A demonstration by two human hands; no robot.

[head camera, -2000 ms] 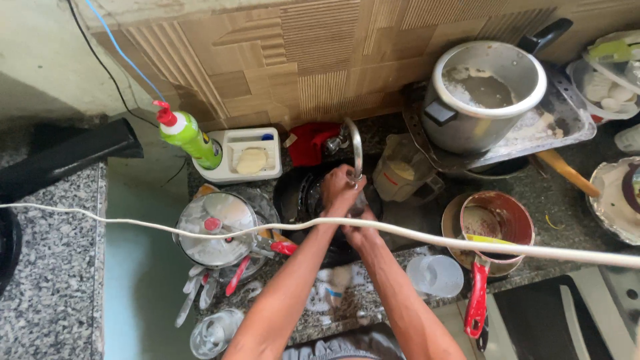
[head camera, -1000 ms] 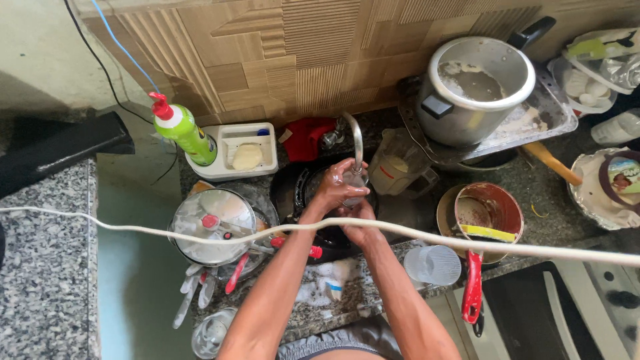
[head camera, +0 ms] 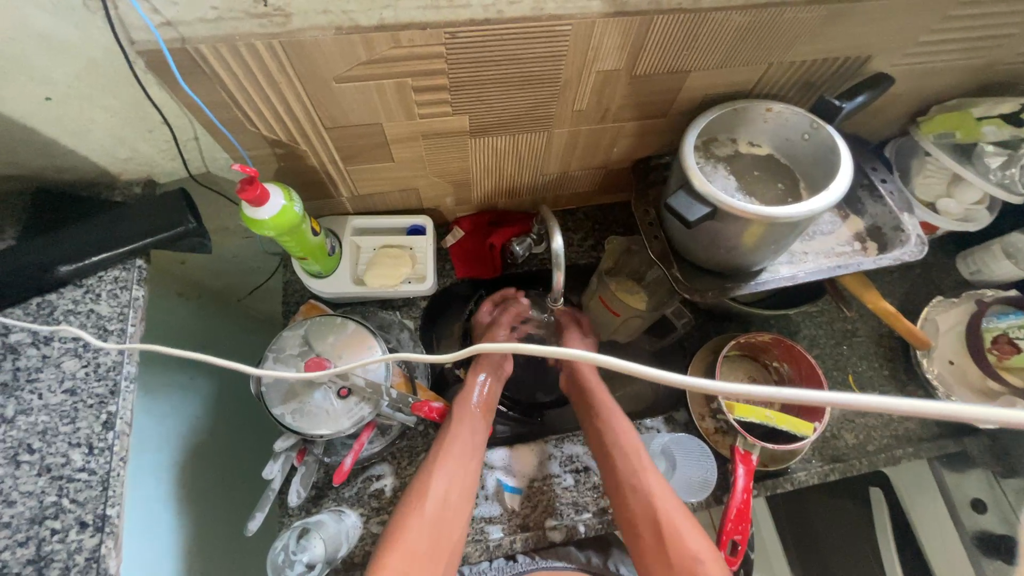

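My left hand [head camera: 499,324] and my right hand [head camera: 576,334] are on either side of a clear glass or plastic vessel [head camera: 541,322], right under the spout of a curved metal faucet [head camera: 554,256]. Both hands are blurred; the fingers touch the vessel's sides as far as I can tell. Beneath them lies a black pan [head camera: 528,388] in the dark sink. A clear measuring jug [head camera: 620,300] stands just right of my right hand. Left of my left hand, a soapy metal lid [head camera: 324,376] lies among red-handled cutlery [head camera: 354,454].
A white cable [head camera: 640,366] crosses the view above my forearms. Behind the sink are a green detergent bottle [head camera: 292,228], a white soap tray [head camera: 392,256] and a red cloth [head camera: 484,240]. A large pot [head camera: 760,192] stands on a metal tray at right, near a red saucepan [head camera: 772,384] bearing a sponge [head camera: 768,418].
My hands were close together, one above the other, under the faucet; now they are farther apart, side by side around the vessel.
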